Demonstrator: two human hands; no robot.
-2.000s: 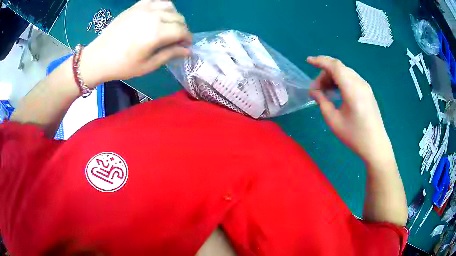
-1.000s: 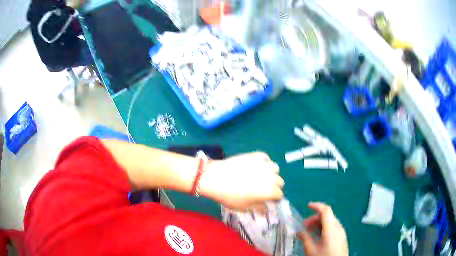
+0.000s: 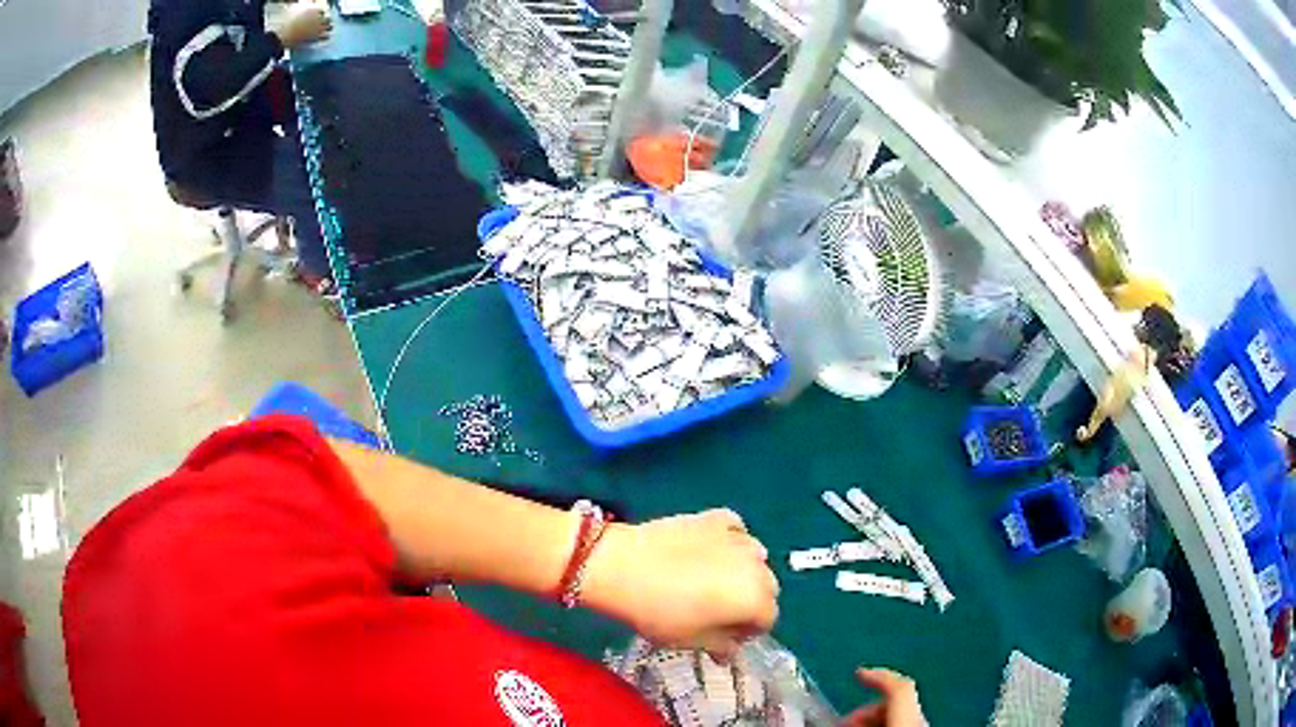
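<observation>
A clear plastic bag [image 3: 789, 673] with white perforated strips [image 3: 704, 687] in it lies at the bottom edge, against my red shirt. My left hand [image 3: 689, 580] is on the bag's upper edge with its fingers curled down; the fingertips are hidden. My right hand [image 3: 888, 702] is at the bag's right end, mostly cut off by the bottom edge, so its grip cannot be seen. A few loose strips [image 3: 881, 584] lie on the green bench to the right.
A blue tray [image 3: 679, 425] heaped with strips stands ahead. Small metal parts [image 3: 478, 426] lie left of it. A fan [image 3: 884, 270], small blue bins [image 3: 1042, 517] and a strip stack [image 3: 1029, 692] are at right. A person [image 3: 235, 121] sits at far left.
The view has swung up and left from the bag, showing the heaped tray and the room. Both hands and the bag now sit low in the picture.
</observation>
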